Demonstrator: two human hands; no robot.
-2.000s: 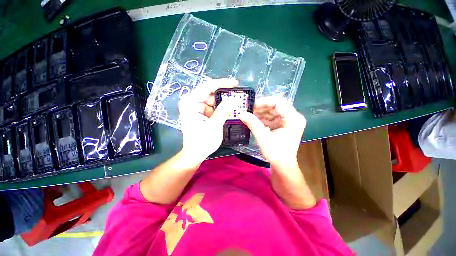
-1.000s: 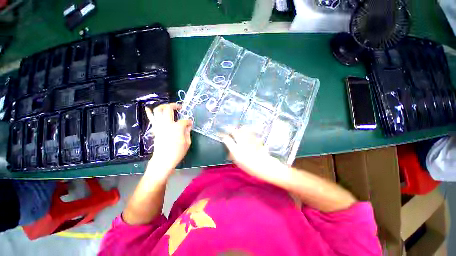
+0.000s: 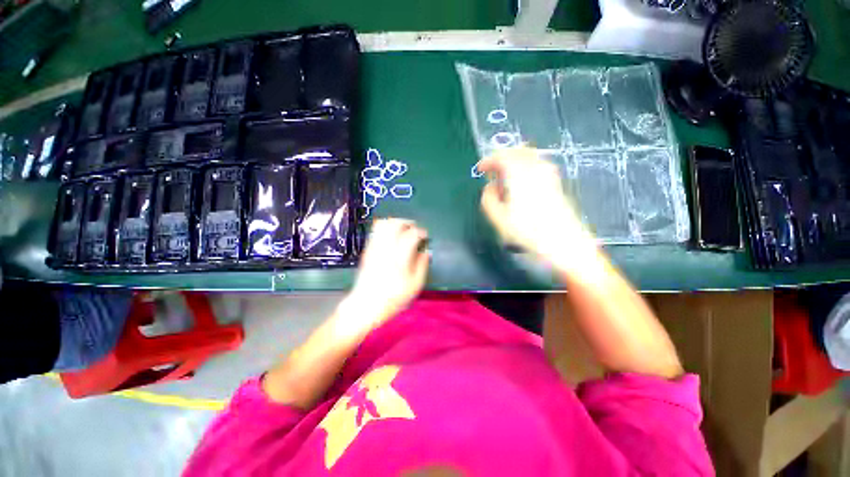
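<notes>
A clear blister tray point(image 3: 592, 154) lies on the bench in front and to the right. A few white ring-shaped trims point(image 3: 498, 115) lie in its left pockets. My right hand point(image 3: 527, 200) is over the tray's left edge, fingers bent and blurred; whether it holds a ring I cannot tell. A small heap of ring trims point(image 3: 385, 175) lies on the green bench between the trays. My left hand point(image 3: 391, 261) rests by the bench edge below the heap, fingers curled, with a small dark spot at the fingertips; its grip is unclear.
A black blister tray point(image 3: 300, 139) with phone housings point(image 3: 221, 212) stands at left. At right are a smartphone point(image 3: 716, 199), a desk fan point(image 3: 758, 47) and black trays point(image 3: 802, 177). A white bin point(image 3: 643, 33) is beyond the bench strip. Red stools point(image 3: 154, 345) and cardboard point(image 3: 671, 326) are below.
The phone housing held two seconds ago is out of my hands. The clear tray has moved right and straightened. Rings now lie on the bench. My right hand moved right, my left hand off the black tray.
</notes>
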